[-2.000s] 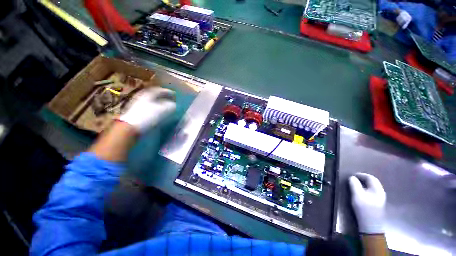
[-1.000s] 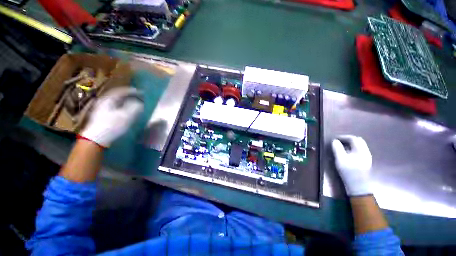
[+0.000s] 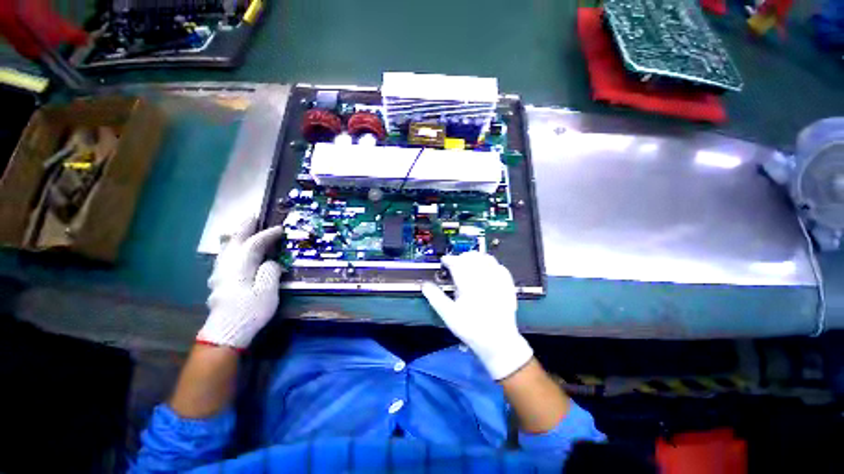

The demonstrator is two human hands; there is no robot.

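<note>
A green circuit board lies parts side up in a black soldering carrier in front of me. A flat white heatsink with a black cable across it and a finned heatsink stand on it. Red-brown coils sit at its far left corner. My gloved left hand is at the carrier's near left corner, its fingertips at the edge. My gloved right hand rests at the near edge, right of the middle, fingers over the rim. I cannot tell whether either hand grips the carrier.
A cardboard box with small tools stands at left. A shiny metal sheet runs under the carrier to the right, with a white fan at its end. Another board lies on a red pad beyond. Another loaded carrier is at far left.
My left hand has moved from beside the cardboard box to the carrier's left corner. My right hand has moved left from the metal sheet to the carrier's near edge. The view has shifted.
</note>
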